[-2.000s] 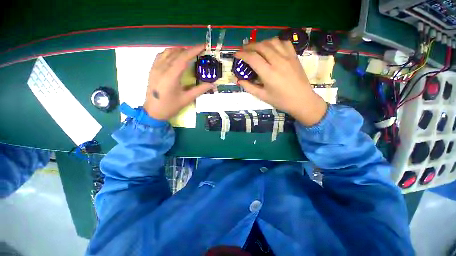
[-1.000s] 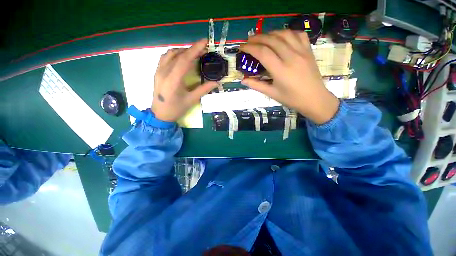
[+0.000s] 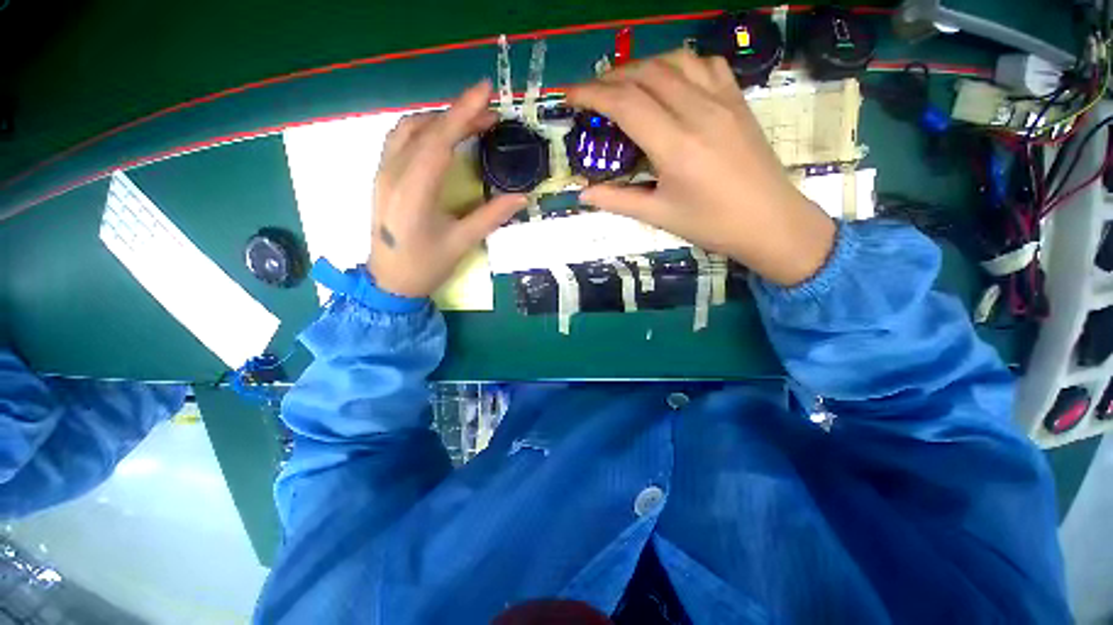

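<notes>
My left hand [image 3: 421,202] holds a round black watch unit [image 3: 514,156] between thumb and fingers; its screen is dark. My right hand [image 3: 702,159] holds a second watch unit [image 3: 603,150] by its edge; its screen shows purple-white marks. Both units sit side by side on the cream test fixture [image 3: 812,122], which has clear and red tape tabs at its back. A white strip [image 3: 549,244] and a row of black modules [image 3: 598,289] under tape lie nearer my body.
Two more watch units [image 3: 741,44] stand at the fixture's back right. A separate watch unit [image 3: 273,258], a white paper sheet [image 3: 327,183] and a slanted label strip [image 3: 183,269] lie left. Wire leads [image 3: 1011,208] and a white foam tray [image 3: 1047,366] are right. Another person's blue sleeve [image 3: 73,421] shows lower left.
The left unit's screen went from lit to dark, and so did the separate unit at the left. The right unit stays lit. Both hands keep their hold while the view has shifted.
</notes>
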